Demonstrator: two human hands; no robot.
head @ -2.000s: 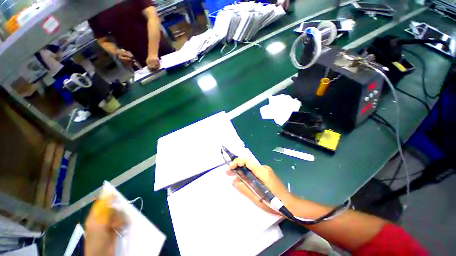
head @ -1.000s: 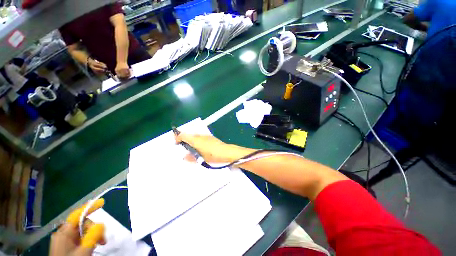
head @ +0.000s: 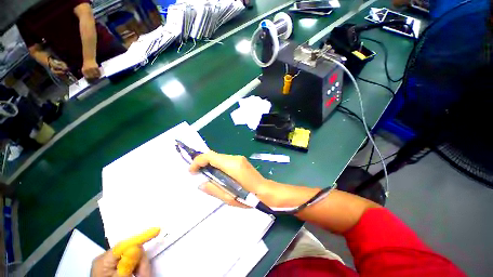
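My right hand (head: 232, 176) holds the soldering iron (head: 224, 181) like a pen, its tip pointing up and left above the white panels. The black cable trails along my forearm. Several small solar panels (head: 140, 167) lie overlapping, white side up, on the green bench. My left hand (head: 124, 259), with yellow finger cots (head: 136, 243), is at the lower edge over the panels' near left part, partly cut off. Whether it grips anything is unclear. Another white panel (head: 78, 257) lies at the lower left.
A black soldering station (head: 302, 92) with a solder reel (head: 282, 26) stands beyond. Near it are the iron stand (head: 275, 130) with yellow sponge, wiping paper (head: 251, 111) and a white strip (head: 270, 158). A person works across the belt (head: 146, 103). A black fan (head: 459, 108) stands right.
The view has shifted right. The iron has drawn back from the panels' far left edge. My left hand has moved from the lower-left panel to over the stacked panels; the white cord at it no longer shows.
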